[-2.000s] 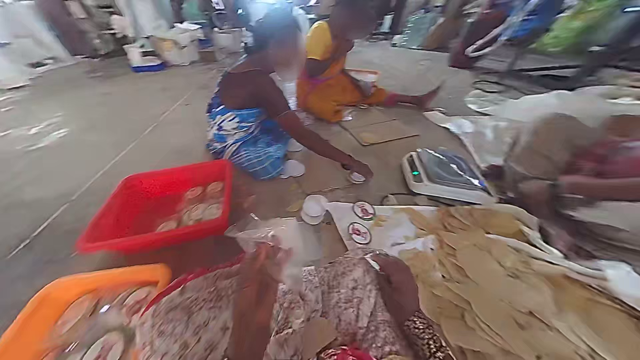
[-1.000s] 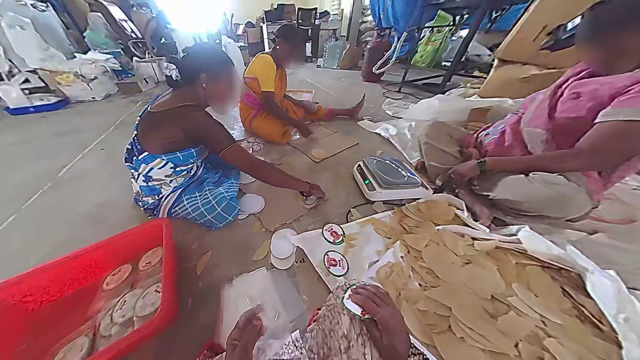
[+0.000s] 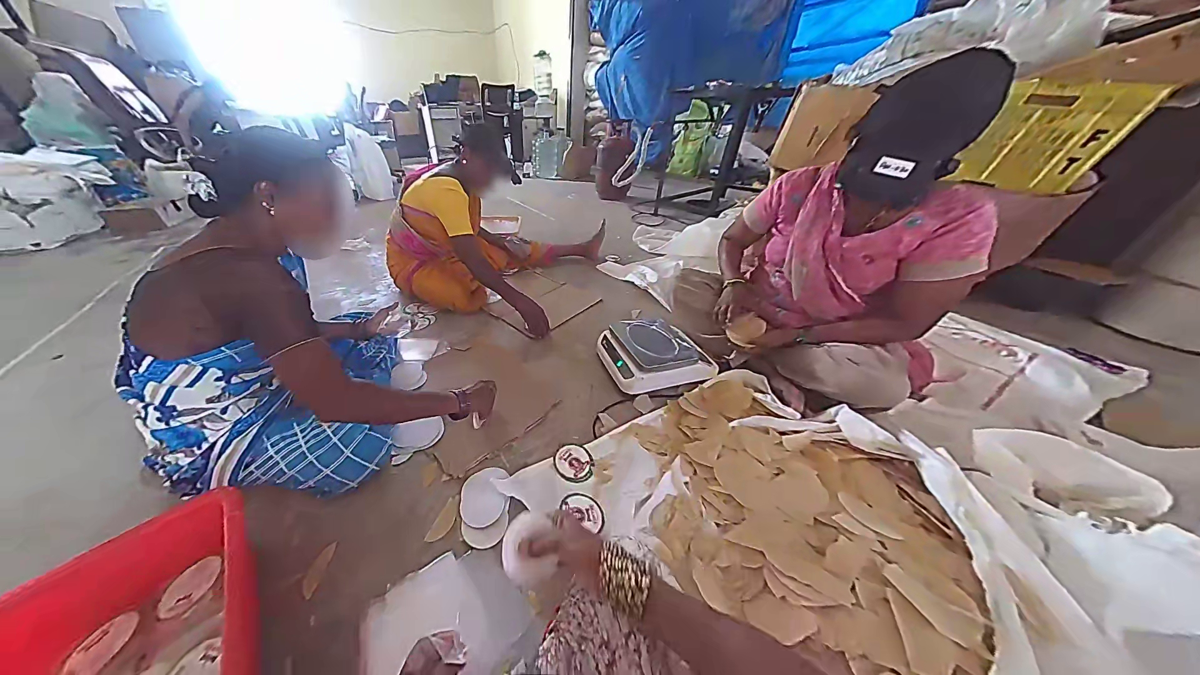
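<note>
My right hand (image 3: 562, 548) grips a round white disc (image 3: 527, 551) by its edge, low in the middle of the view. Close beside it lie white paper discs (image 3: 484, 497) and two round printed labels (image 3: 574, 463) on a white sheet. My left hand (image 3: 433, 653) shows only in part at the bottom edge, at clear plastic bags (image 3: 450, 609); its fingers are partly cut off, so its grip is unclear. Right of my right hand, a heap of thin brown flat pieces (image 3: 797, 506) lies on white sacking.
A red plastic crate (image 3: 239, 581) with packed discs stands at the lower left. A digital scale (image 3: 656, 354) sits behind the heap. Three people sit on the floor around: one at the left, one farther back by a cardboard sheet (image 3: 553, 305), one at the right holding a brown piece (image 3: 746, 329).
My right hand has moved from a printed label to a white disc. The person at the left has raised a hand with labels. The view has shifted.
</note>
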